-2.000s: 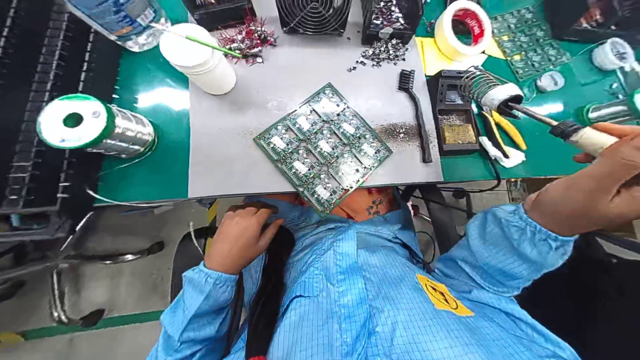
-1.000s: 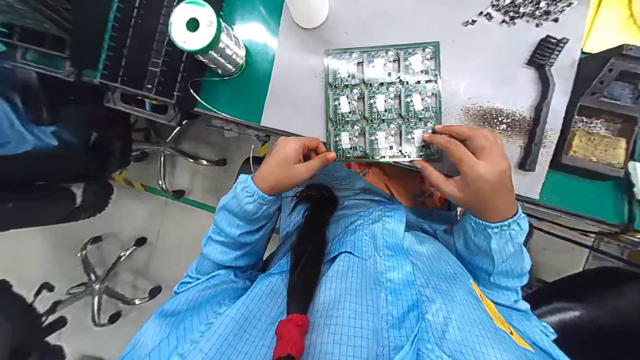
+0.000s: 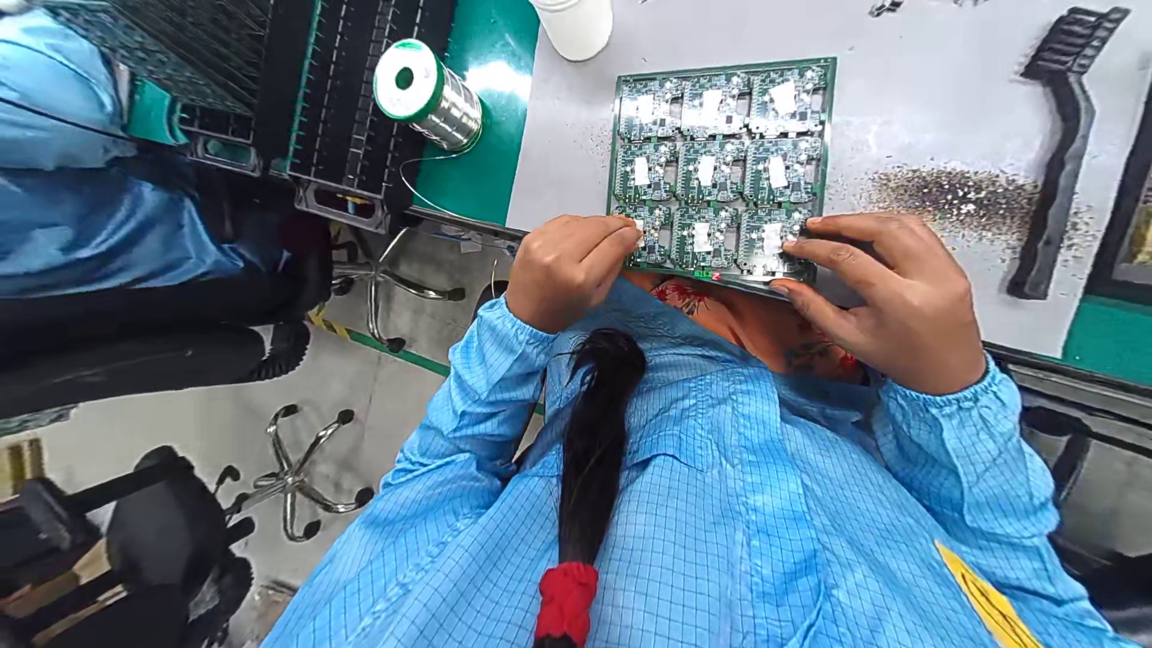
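Observation:
A green panel of printed circuit boards (image 3: 723, 171), several small boards with white patches, lies on the grey mat with its near edge by the table edge. My left hand (image 3: 576, 265) grips its near left corner between thumb and fingers. At the near right corner, my right hand (image 3: 891, 288) holds the panel, thumb at the near edge and fingers on top. A black anti-static brush (image 3: 1053, 162) lies on the mat to the right, beside a scatter of brownish bits (image 3: 958, 198).
A spool of solder wire (image 3: 427, 94) stands on the green surface at left, its loose wire trailing. Behind the panel is a white container (image 3: 576, 27). Black slotted racks (image 3: 355, 99) stand further left, with a seated person (image 3: 99, 207) beyond. A wheeled chair base (image 3: 290, 481) is on the floor.
Two seconds ago my right hand held a soldering iron at the right and the panel lay skewed; now the panel is squared and both hands hold it. The view has shifted left.

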